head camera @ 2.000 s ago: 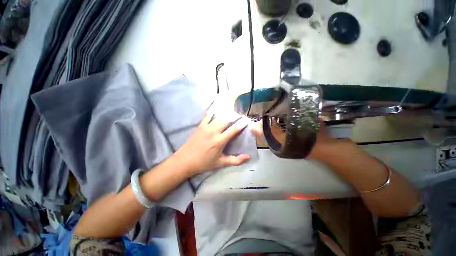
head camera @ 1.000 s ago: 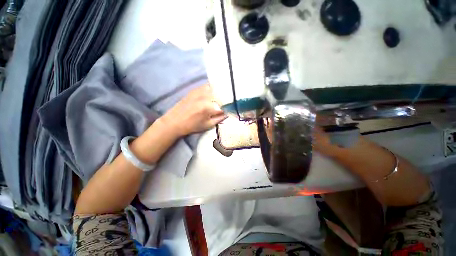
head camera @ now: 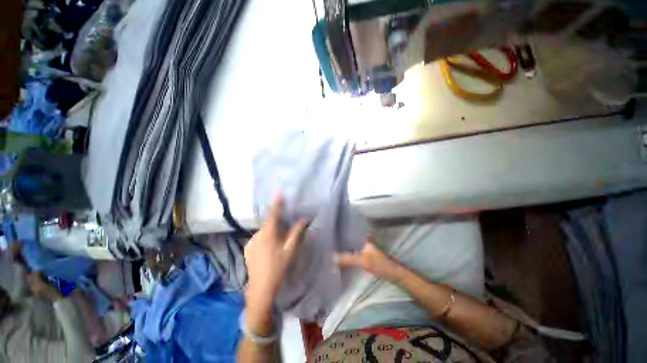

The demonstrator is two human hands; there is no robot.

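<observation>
A grey cloth panel (head camera: pixel 312 177) hangs over the front edge of the sewing machine bed, partly over my lap, below the brightly lit needle area (head camera: pixel 362 96). My left hand (head camera: pixel 273 244) is on the left side of the panel, holding it, with the index finger raised. My right hand (head camera: pixel 365 259) pinches the panel's right side, lower down. The hands are apart, both in front of the table edge. Scissors with yellow and red loop handles (head camera: pixel 472 88) lie on the bed right of the needle.
A thick fanned stack of grey pieces (head camera: pixel 167 106) lies left of the machine, a dark strip (head camera: pixel 213 170) beside it. Blue cloth (head camera: pixel 188 308) is heaped lower left. Grey panels (head camera: pixel 603 276) hang at right. Another person's sleeve (head camera: pixel 42 322) shows lower left.
Both hands have moved from beside the needle down towards my lap, bringing the grey panel along. The view has shifted, showing the scissors and more of the left side.
</observation>
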